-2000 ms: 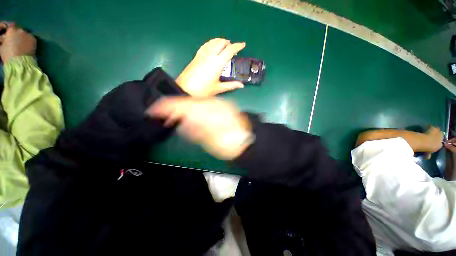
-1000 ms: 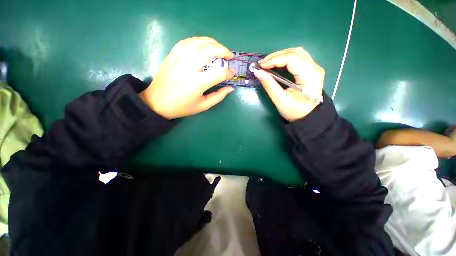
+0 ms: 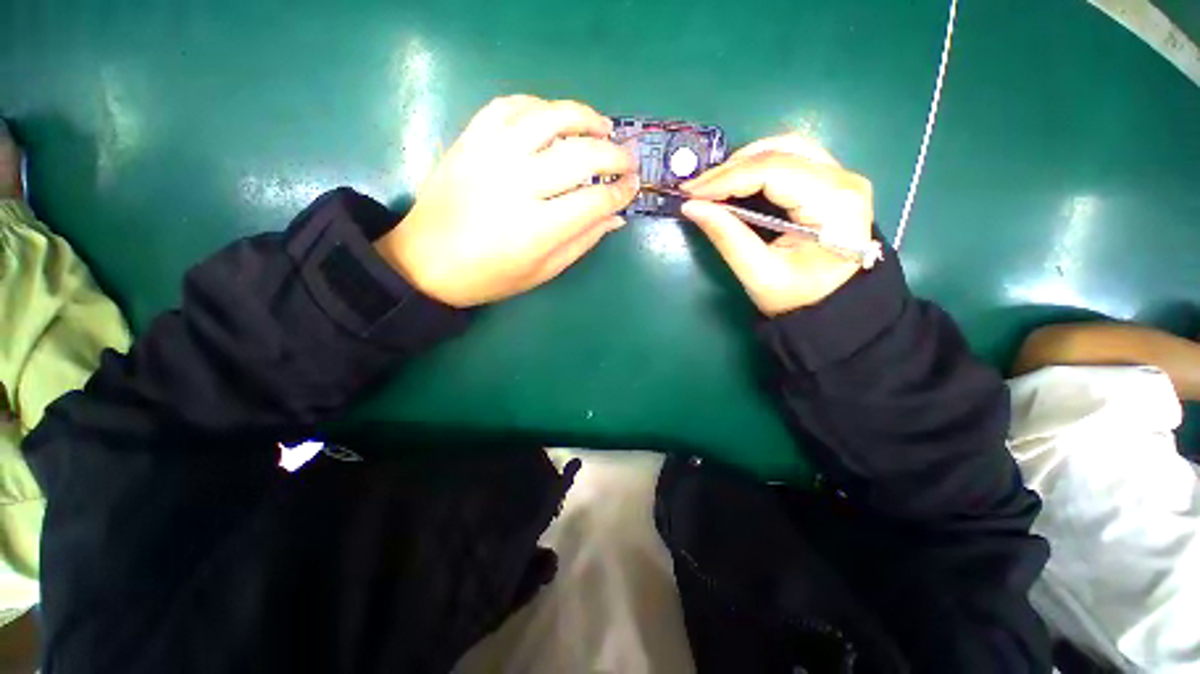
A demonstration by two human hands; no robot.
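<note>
An open phone body (image 3: 654,166) lies on the green tabletop, dark blue-black, with thin reddish lines inside. A round white component (image 3: 683,162) shows near its right end. My left hand (image 3: 516,204) covers the phone's left end, its fingertips resting on it and holding it. My right hand (image 3: 792,221) holds a slim tool (image 3: 776,224) like a pen. The tool has a pale wrap at its rear end, and its tip is at the phone's lower middle, near my left fingertips. Whether the tip is open or closed cannot be told.
The glossy green tabletop (image 3: 526,382) has a thin white line (image 3: 928,125) to the right. A pale curved edge strip (image 3: 1158,50) is at the top right. A person in a light green sleeve (image 3: 59,356) is at the left; a person in white (image 3: 1105,461) is at the right.
My right hand entered the work with the tool. Over the last second, the tool tip has moved off the round white component, lower and left on the phone. My left fingers have shifted slightly right.
</note>
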